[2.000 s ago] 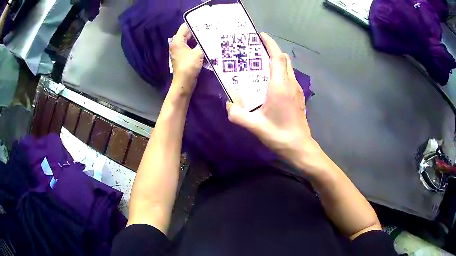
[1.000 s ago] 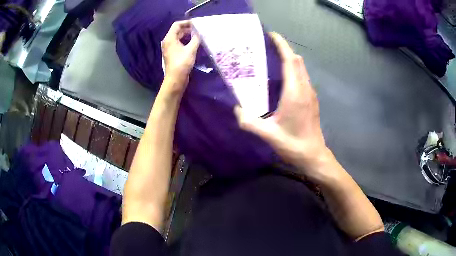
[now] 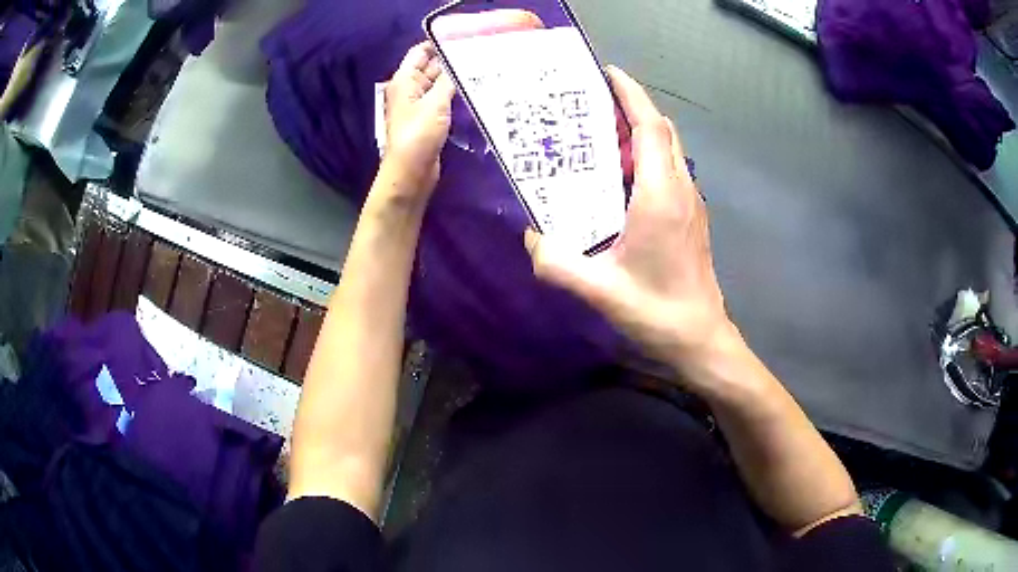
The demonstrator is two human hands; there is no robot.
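My right hand (image 3: 653, 240) holds a smartphone (image 3: 541, 134) upright by its lower edges, above a purple fabric bundle (image 3: 491, 296) on the grey worktable. The phone screen shows a white ticket with QR codes and part of a finger at its top. My left hand (image 3: 415, 129) is at the phone's left side, over the bundle, with curled fingers at a white bundle ticket (image 3: 381, 117). Only a sliver of the ticket shows at the hand's left edge; the rest is hidden behind the hand and phone.
Purple and navy bundles (image 3: 167, 447) lie at the lower left on a white board (image 3: 212, 363) beside brown slats (image 3: 212, 302). Another purple bundle (image 3: 893, 67) is at the upper right of the worktable (image 3: 815, 257). A metal tool with a red part (image 3: 973, 352) and a pale roll (image 3: 949, 542) are at the right.
The phone has shifted slightly right since the first frame. Its screen went from sharp large codes, through a blurred tilted view, to smaller codes. My left fingers have shifted slightly at the ticket.
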